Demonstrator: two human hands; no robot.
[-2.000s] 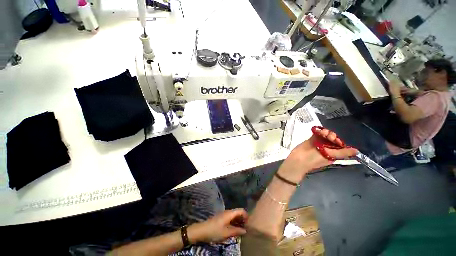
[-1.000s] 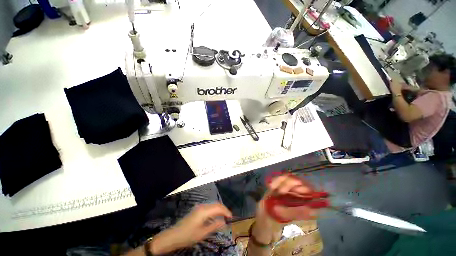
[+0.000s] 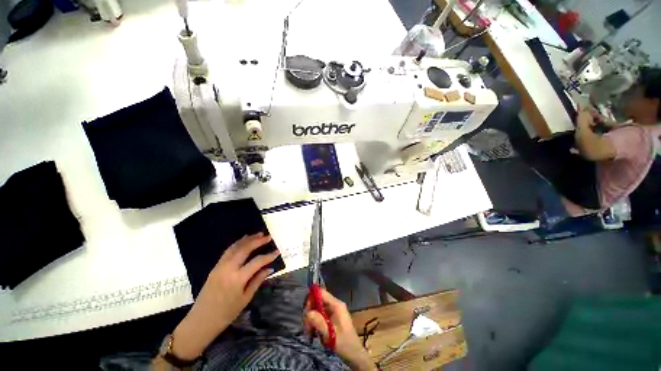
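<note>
A black squarish fabric piece (image 3: 216, 226) lies at the table's front edge, its lower part over the edge. My left hand (image 3: 235, 275) rests on its right part with the fingers slightly spread. The thumb is hidden, and I cannot tell if it grips the cloth. My right hand (image 3: 337, 326) holds the red-handled shears (image 3: 315, 250) just right of the piece. Their blades look closed and point away from me, over the table edge. Two black stacks lie on the table, one beside the needle area (image 3: 147, 152) and one at far left (image 3: 36, 224).
The white brother machine (image 3: 326, 109) stands behind. A lit phone (image 3: 322, 167) and dark snips (image 3: 370, 181) lie on its bed, with a pale flat tool (image 3: 427, 190) to the right. A wooden surface (image 3: 442, 351) with scraps is below. A person (image 3: 623, 156) sits at another station.
My left hand has moved from over my lap up onto the fabric piece. My right hand has come back left, and the shears have swung from pointing right to pointing away from me.
</note>
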